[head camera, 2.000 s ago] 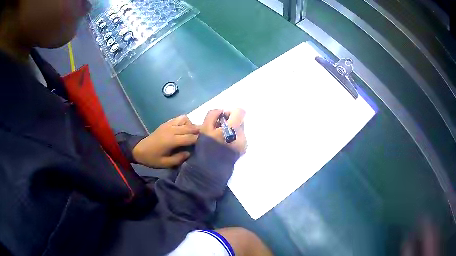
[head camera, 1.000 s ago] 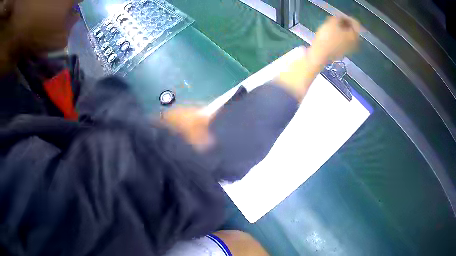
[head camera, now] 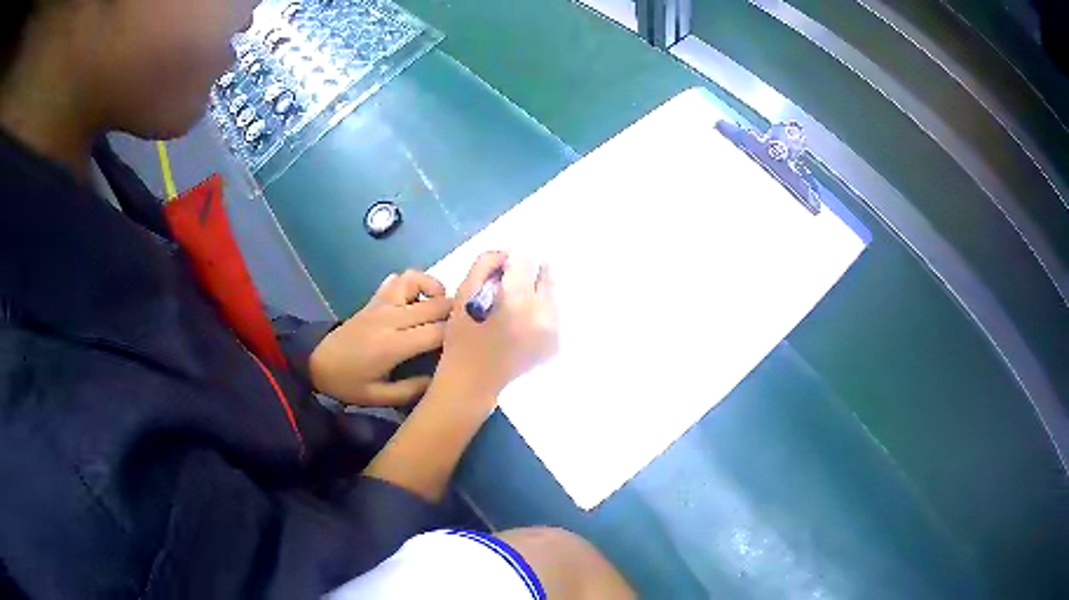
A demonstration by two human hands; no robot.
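A clipboard (head camera: 865, 234) with an overexposed white sheet (head camera: 656, 305) lies slantwise on the green bench, its metal clip (head camera: 774, 158) at the upper right. Another person's hand (head camera: 510, 322) holds a pen (head camera: 484, 295) over the sheet's lower left part. That person's other hand (head camera: 381, 346) rests at the sheet's left edge. The writing cannot be read. A small black ring-like part with a pale centre (head camera: 382, 218) lies on the bench left of the clipboard. Neither my left hand nor my right hand is in view.
The person in a dark jacket (head camera: 129, 387) leans in from the left. A clear blister tray (head camera: 322, 70) with dark-rimmed parts lies upper left. Metal rails (head camera: 750, 82) curve along the right. A white, blue-trimmed sleeve (head camera: 440, 568) and bare arm show at the bottom; whose is unclear.
The other person's writing hand has come back from near the clip to the sheet's lower left, its forearm now bare. A blurred, hand-like shape at the lower right two seconds ago is gone.
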